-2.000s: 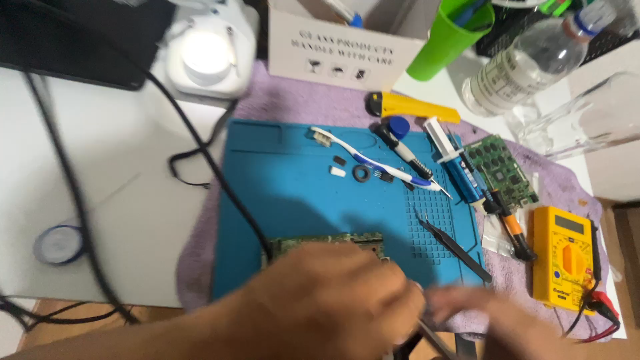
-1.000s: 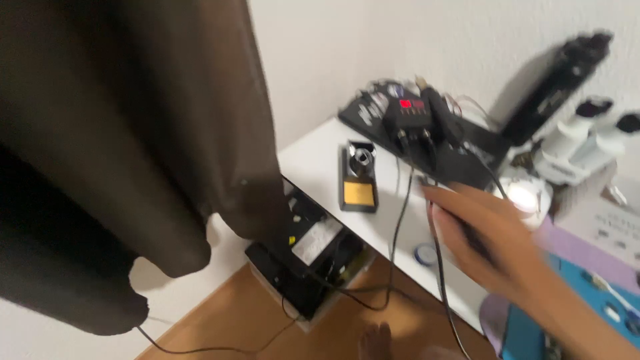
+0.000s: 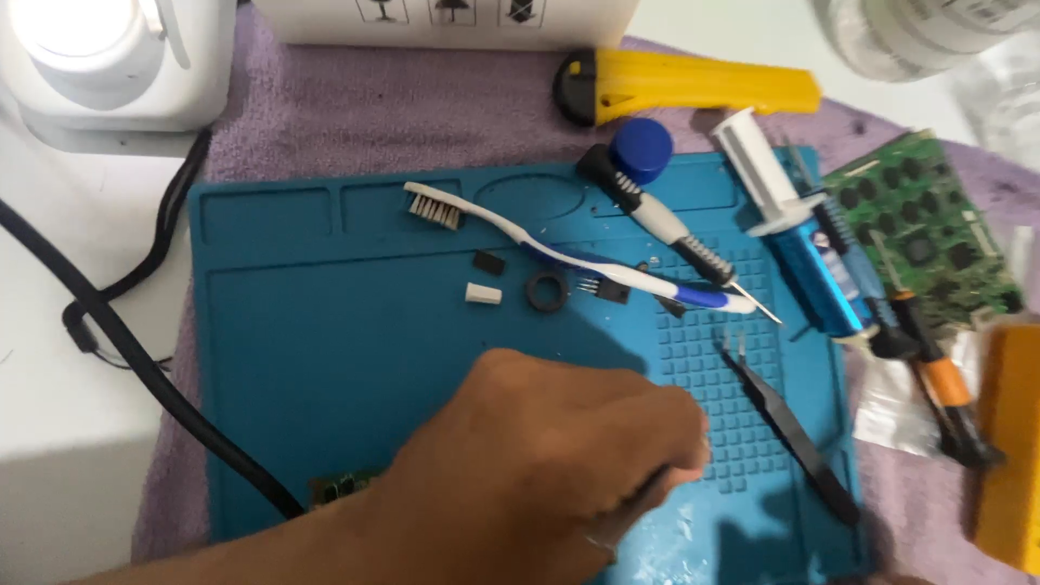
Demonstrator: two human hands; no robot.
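My left hand [image 3: 561,439] reaches in from the lower left over a blue silicone work mat [image 3: 341,349]. Its fingers are curled around a slim dark tool [image 3: 642,496] with a metallic part, mostly hidden, so its kind is unclear. Beside the forearm, the edge of a green circuit board [image 3: 341,487] shows; the arm covers the rest. Black tweezers [image 3: 792,439] lie right of the hand. Above it rest a toothbrush [image 3: 569,258], a black ring [image 3: 547,292], a small white piece [image 3: 483,294] and a black three-legged component [image 3: 605,289]. My right hand is not clearly visible.
A screwdriver [image 3: 662,219], a blue cap [image 3: 642,150], a yellow utility knife [image 3: 699,85] and a blue syringe [image 3: 816,268] lie behind. Another circuit board [image 3: 918,236] and an orange-handled tool [image 3: 942,382] are right. A black cable [image 3: 146,357] crosses the left side.
The view has swung back from the soldering stand and curtain to the blue mat. A hand was reaching over the desk beside a black cable; now my left hand is low over the mat.
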